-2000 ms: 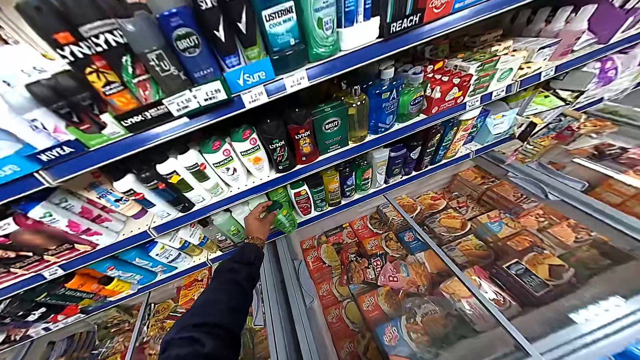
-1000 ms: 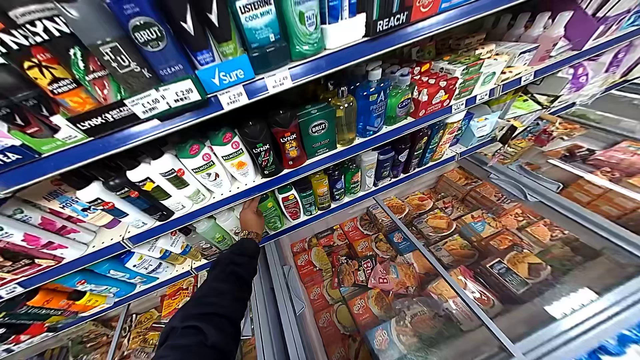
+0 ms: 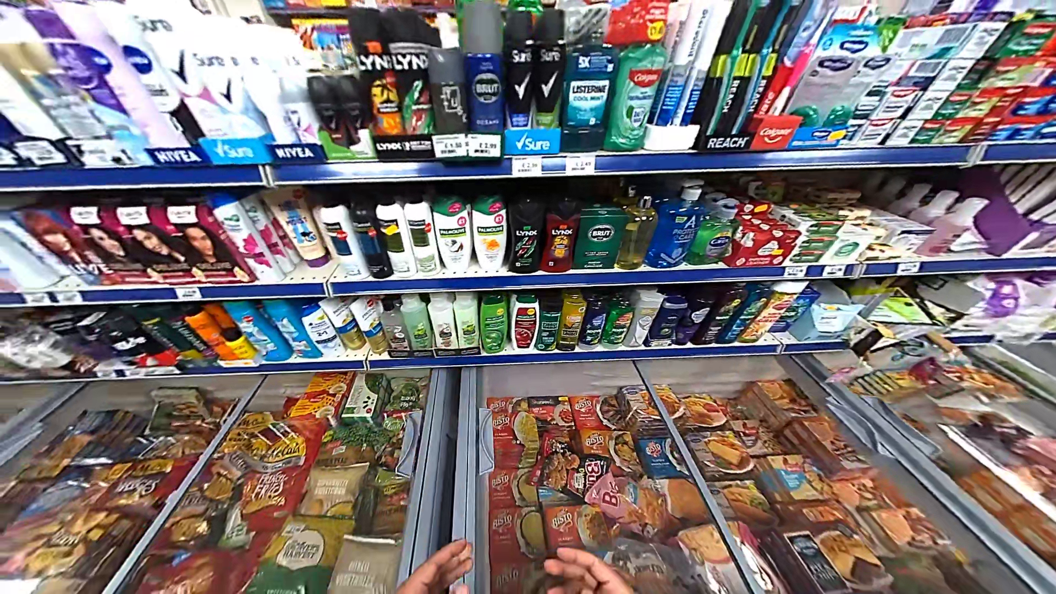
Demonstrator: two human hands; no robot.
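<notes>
Both my hands show at the bottom edge of the head view, held apart over the freezers with fingers curled and nothing in them. My left hand (image 3: 439,569) is above the frame between two chest freezers. Over the glass lid of the right freezer is my right hand (image 3: 587,571). Beyond them, the lowest shelf holds a row of bottles, among them a bright green bottle (image 3: 494,322), a red and white bottle (image 3: 525,322) and pale green bottles (image 3: 467,322). All stand upright, and neither hand touches them.
Boxed frozen meals (image 3: 577,524) lie under the right freezer's glass, bagged frozen vegetables (image 3: 334,491) under the left one. The middle shelf (image 3: 511,280) carries shower gels and soaps; the upper shelf (image 3: 627,163) has deodorants, mouthwash and toothbrushes. A further freezer (image 3: 982,462) stands at the right.
The hand that reached to the green bottles on the lowest shelf has drawn back from them. Two hands now show low over the freezers. The view has shifted and levelled.
</notes>
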